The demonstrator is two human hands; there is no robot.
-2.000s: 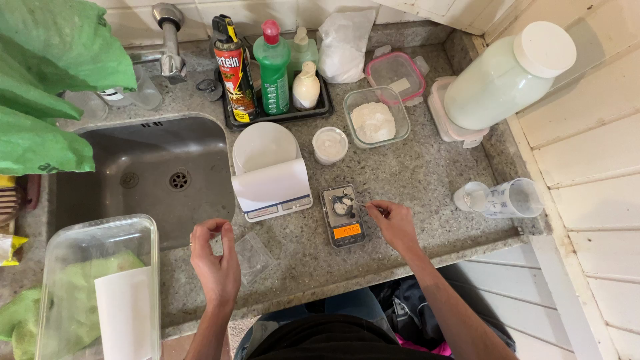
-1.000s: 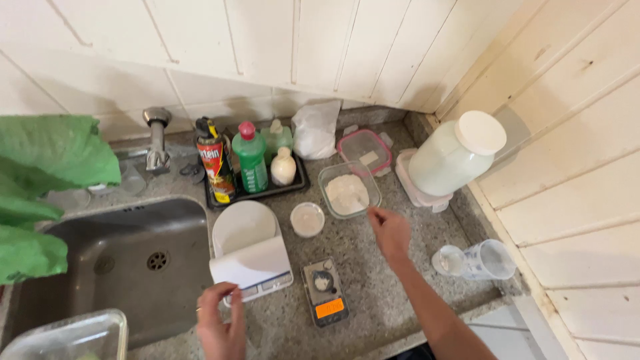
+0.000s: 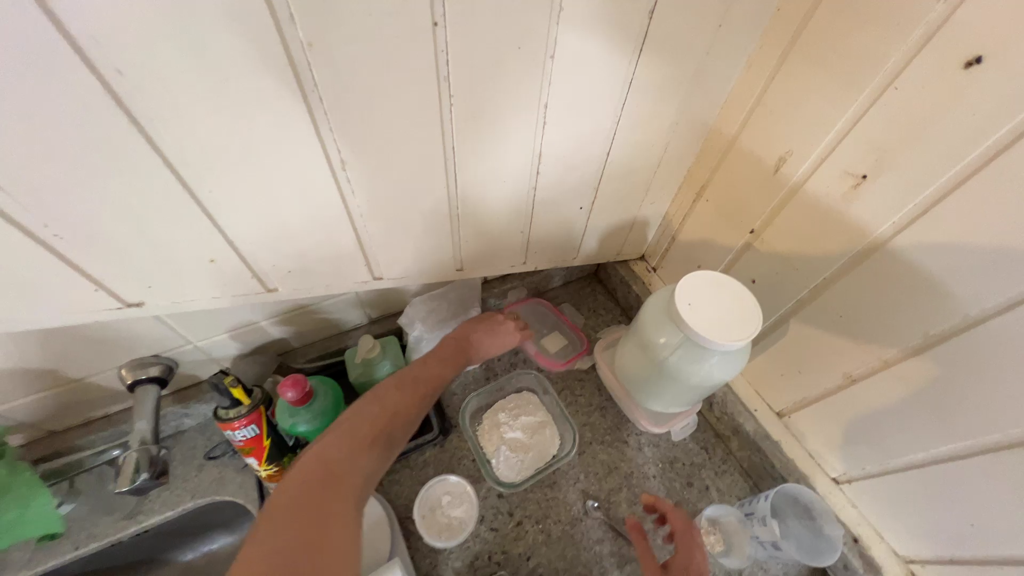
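My left hand (image 3: 494,336) reaches across to the pink-rimmed clear lid (image 3: 570,336), fingers curled at its left edge; whether they grip it is unclear. Below the lid stands a square glass container (image 3: 518,432) holding white powder (image 3: 520,436). At the lower right, my right hand (image 3: 670,538) has its thumb and fingers apart. Beside its thumb, a small metal spoon (image 3: 606,516) lies on the counter. A round tub (image 3: 446,510) of pale powder stands left of the spoon. Two clear plastic cups, the smaller (image 3: 724,538) and the larger (image 3: 792,524), are right of my right hand.
A large white-lidded jar (image 3: 684,344) stands on a pink-lidded container (image 3: 628,392) in the corner. Left are a spray can (image 3: 252,436), a green bottle (image 3: 310,406), a pump bottle (image 3: 374,362), a white bag (image 3: 438,316), a tap (image 3: 144,424) and a sink (image 3: 176,544).
My left hand has gone from beside the white scale to the pink-rimmed lid. My right hand has moved from the glass container to beside the cups. The view has shifted up toward the wall.
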